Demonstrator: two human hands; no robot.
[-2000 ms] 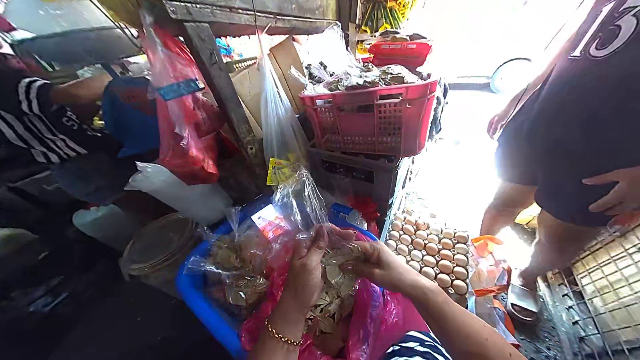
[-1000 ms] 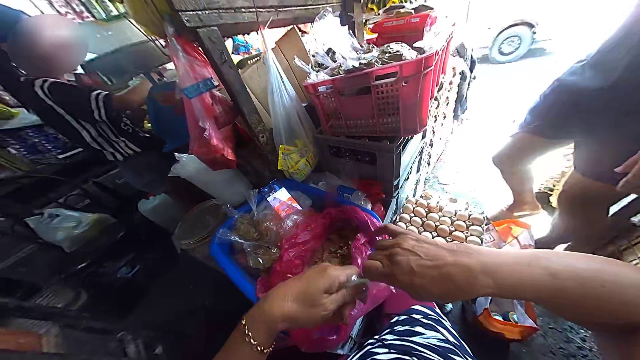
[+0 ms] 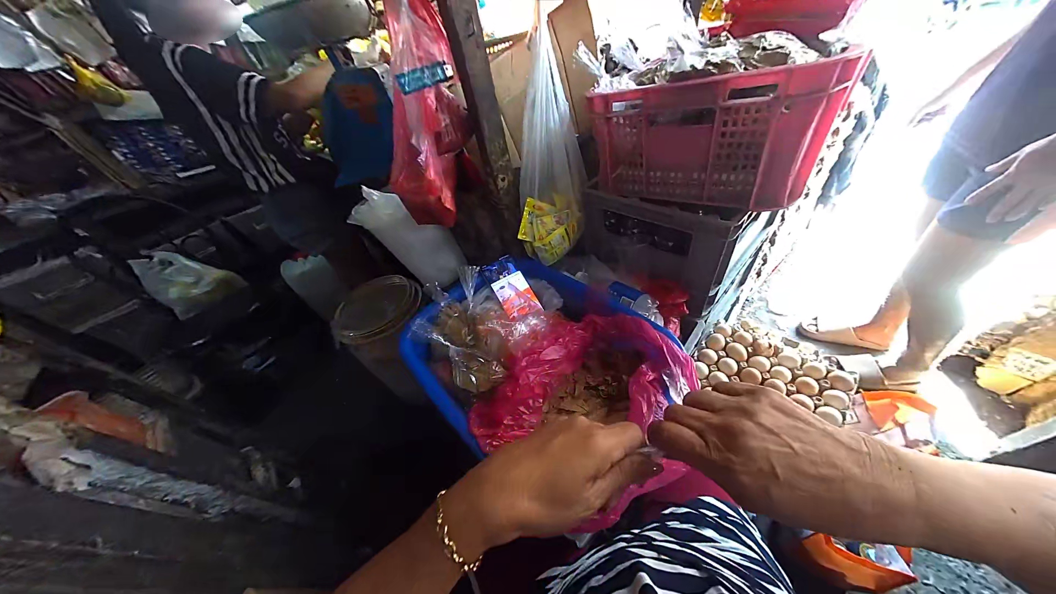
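A pink plastic bag [image 3: 528, 384] gapes in a blue plastic tub [image 3: 425, 363] and holds dry brown leaf-like pieces [image 3: 590, 392]. Over the bag's near side, my left hand [image 3: 569, 474], with a gold bracelet at the wrist, pinches something small and clear, apparently thin plastic. My right hand [image 3: 726, 437] meets it fingertip to fingertip, its fingers closed on the same clear plastic. Which edge of the plastic they hold is hidden. Knotted clear bags of dried brown pieces [image 3: 470, 338] lie at the tub's left side, near a printed packet [image 3: 517, 294].
Trays of eggs [image 3: 771, 371] stand right of the tub. Behind are a red crate [image 3: 718, 132] on a grey crate [image 3: 660, 239] and hanging bags [image 3: 549, 140]. A lidded bucket [image 3: 375, 313] stands left. One person [image 3: 239, 124] is at upper left, another [image 3: 949, 272] at right.
Two seconds ago both hands were over the dried pieces inside the bag; now they are together at its near side. The view has swung left. The person at right has moved.
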